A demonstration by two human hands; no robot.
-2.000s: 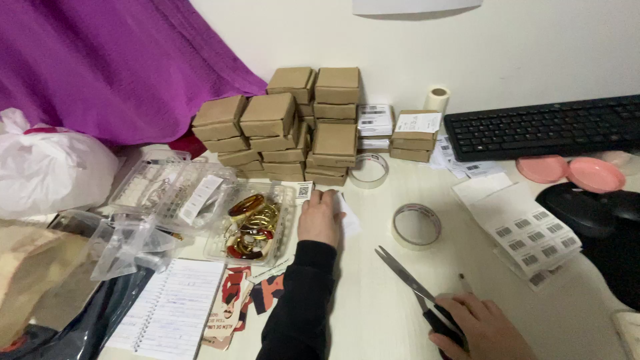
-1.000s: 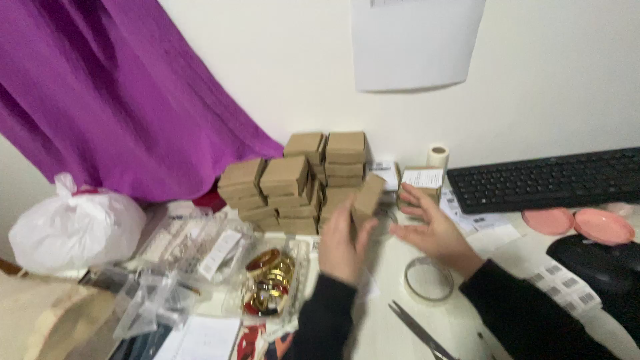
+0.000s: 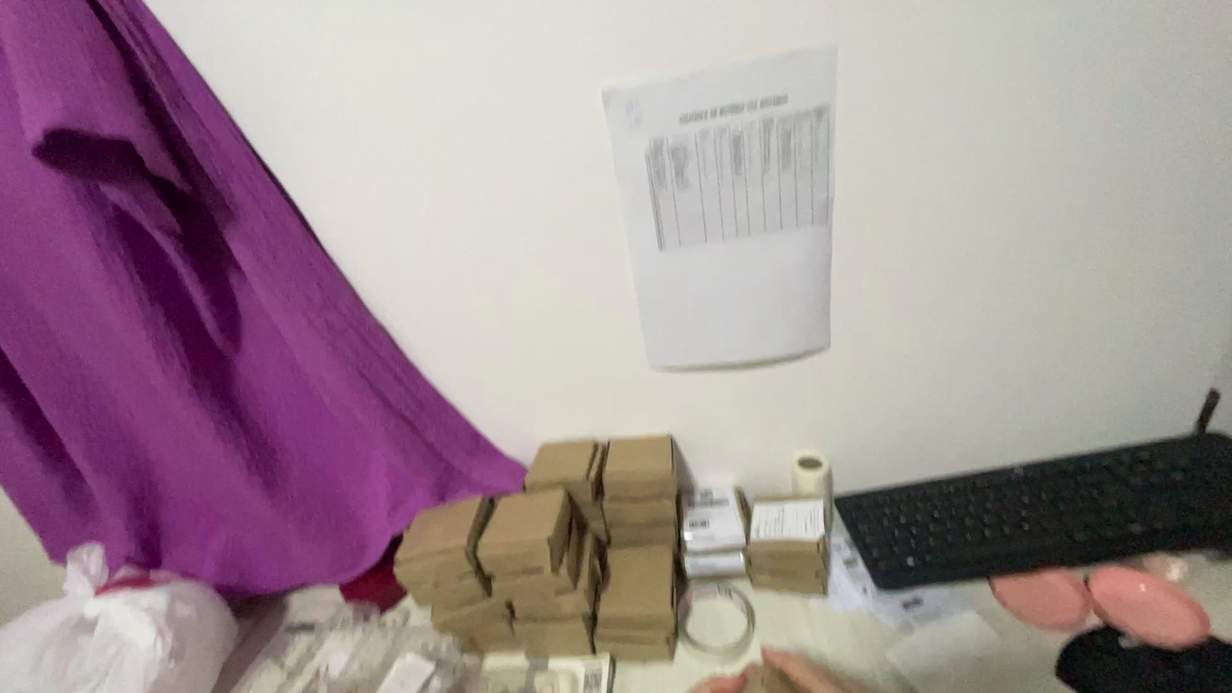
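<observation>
At the bottom edge, only the fingertips of my left hand [image 3: 720,684] and my right hand [image 3: 804,671] show, one on each side of a small brown cardboard box [image 3: 767,680]. Most of the box and both palms are cut off by the frame. Just above my fingers lies a roll of tape [image 3: 716,621]. Stacked cardboard boxes [image 3: 635,587] stand to its left. Behind the tape are a stack topped with white printed labels [image 3: 713,520] and another labelled stack of brown boxes [image 3: 787,553].
A black keyboard [image 3: 1039,505], pink round dishes [image 3: 1150,604] and a small upright roll [image 3: 811,476] are at the right. A white plastic bag [image 3: 115,626] and a purple cloth [image 3: 289,414] are at the left. A printed sheet [image 3: 731,212] hangs on the wall.
My right hand has left the scissors and come together with my left hand at a small box, which my left hand lifted one second ago. The view has tilted up strongly.
</observation>
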